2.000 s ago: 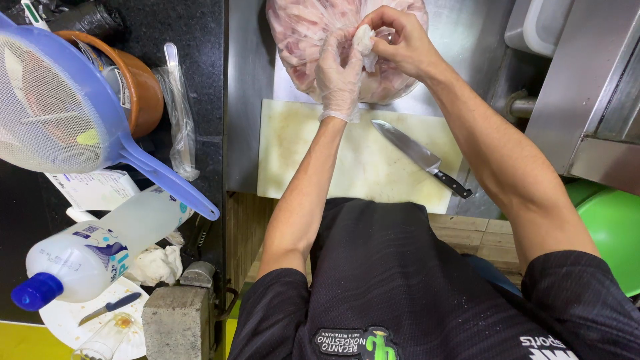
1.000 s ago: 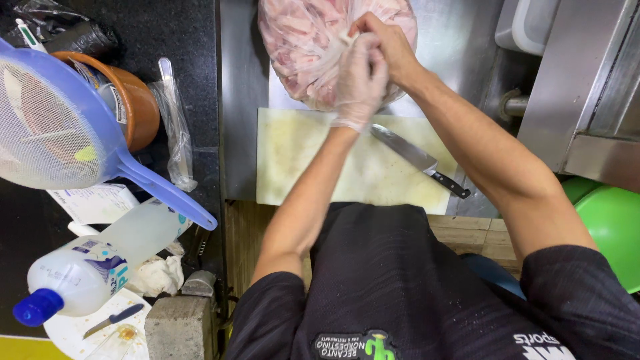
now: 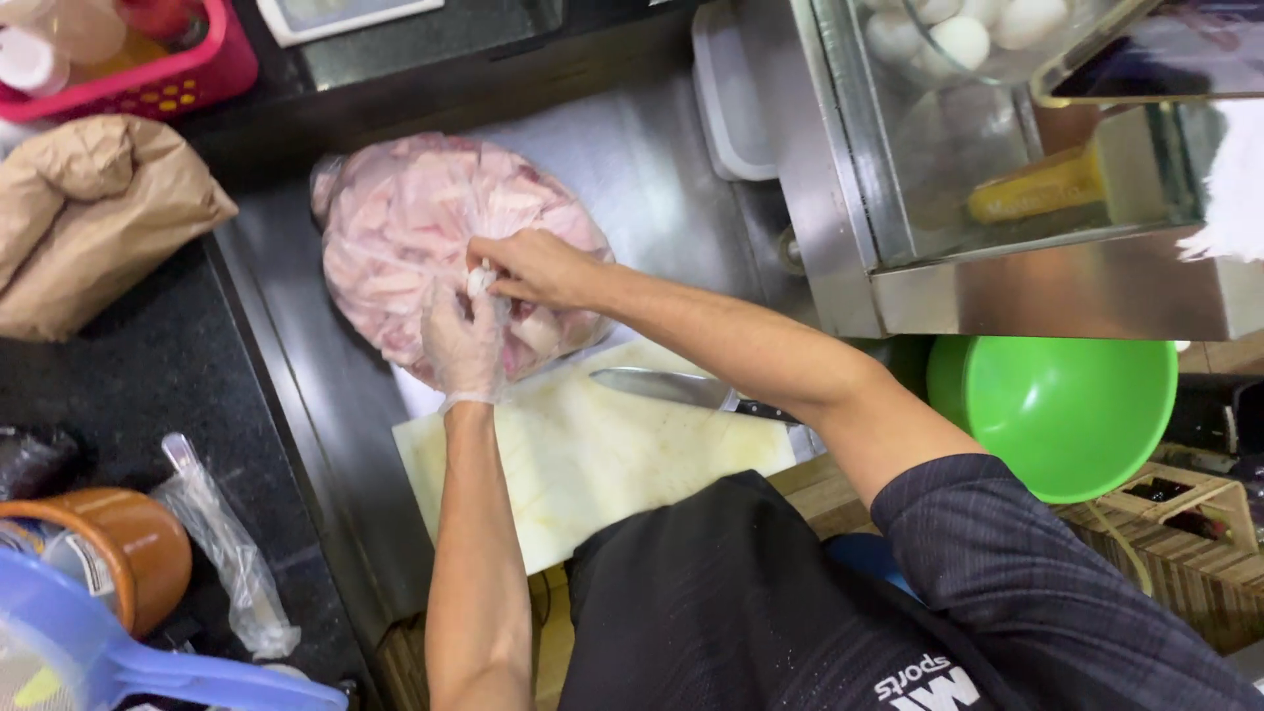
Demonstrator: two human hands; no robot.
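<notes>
A large clear plastic bag full of pale raw meat pieces (image 3: 405,237) lies on the steel counter. My left hand (image 3: 464,341), in a clear disposable glove, grips the bag's gathered, twisted neck from the near side. My bare right hand (image 3: 538,269) pinches the same twisted plastic from the right, its fingertips close to the left ones. Nearer me is a white cutting board (image 3: 583,464), partly under the bag's near edge or beside it; I cannot tell which. A chef's knife (image 3: 667,387) with a black riveted handle rests on the board, its tip pointing left.
On the dark left counter are a brown paper bag (image 3: 99,227), an orange pot (image 3: 148,558), plastic-wrapped cutlery (image 3: 232,553) and a blue strainer (image 3: 168,671). A white plastic container (image 3: 736,94) stands behind right. A green bowl (image 3: 1057,415) is at right, below a steel edge (image 3: 1047,296).
The view has turned and shifted, bringing the eggs and pink basket into sight. My hands, clasped close together at the bag's neck one second ago, now show their fingertips around the twisted plastic.
</notes>
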